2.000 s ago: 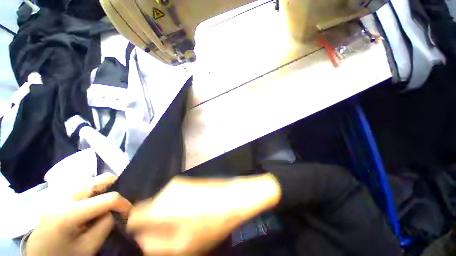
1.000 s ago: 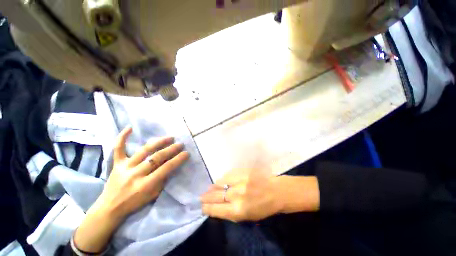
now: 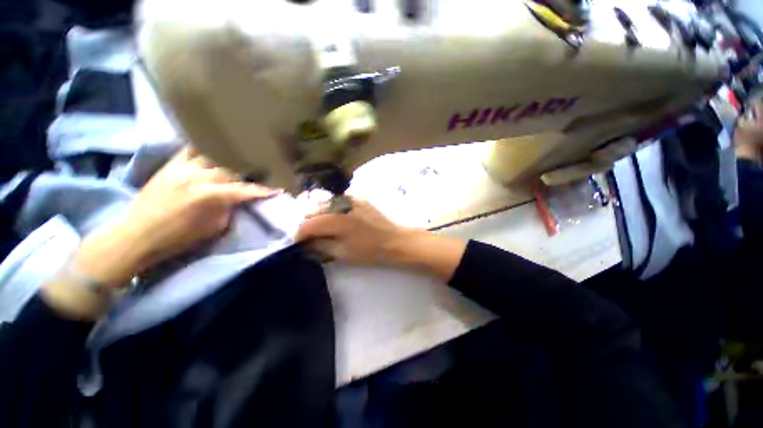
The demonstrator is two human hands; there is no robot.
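Observation:
The cream HIKARI sewing machine (image 3: 435, 92) stands over the pale table. My left hand (image 3: 188, 205) lies on light grey fabric (image 3: 197, 280) left of the needle area, its fingertips reaching toward the foot. My right hand (image 3: 355, 234) is at the front right of the foot, fingers bent on the fabric edge beside the small knurled knob (image 3: 340, 203). A black panel (image 3: 243, 343) hangs from the grey fabric over the table's front edge into my lap. The needle and presser foot are blurred and partly hidden by the fingers.
A red-orange tool (image 3: 545, 209) and a clear plastic bag (image 3: 577, 201) lie right of the machine arm. Grey-white pieces with black stripes (image 3: 657, 209) hang at the table's right end. Grey and black cloth (image 3: 96, 125) is piled at the left. Part of a person (image 3: 750, 134) shows at the far right.
Both hands have moved up to the needle area with the grey fabric. The black panel now shows below it. The view has shifted, bringing the machine's lettering into the picture.

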